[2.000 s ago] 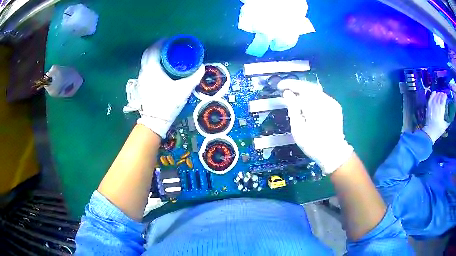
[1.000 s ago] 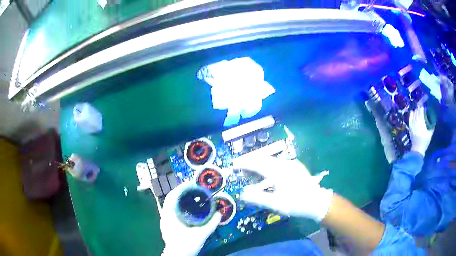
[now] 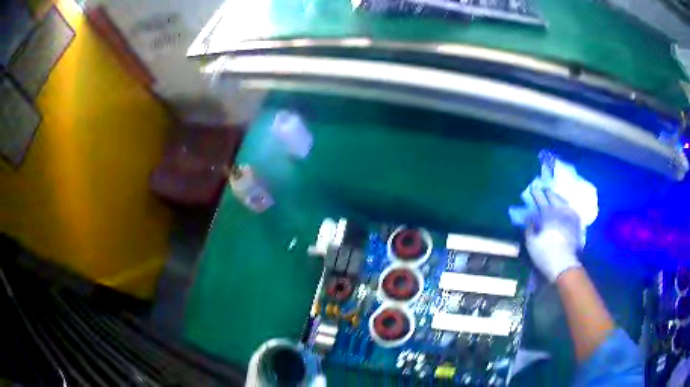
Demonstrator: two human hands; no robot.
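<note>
The power circuit board (image 3: 427,283) lies flat in front of me, with three copper-red toroid coils (image 3: 401,284) in white rings and three parallel silver-white bars (image 3: 478,284). My left hand (image 3: 259,369), gloved white and cut off by the bottom edge, holds the coating pot (image 3: 286,367) near the board's lower left corner. My gloved right hand (image 3: 556,234) is beyond the board's upper right corner, fingers over the left part of the crumpled white cloth (image 3: 576,198). Blur hides whether they grip it. No brush can be made out.
Two translucent bottles (image 3: 292,134) (image 3: 252,189) stand near the left edge of the green bench (image 3: 227,283). A long white lamp bar (image 3: 454,91) crosses behind. Part of another board (image 3: 669,325) shows at the far right. A dark red seat-like object (image 3: 198,165) is left of the bench.
My right hand has left the board and moved to the cloth. My left hand has moved with the pot off the board to its lower left. The view has turned left.
</note>
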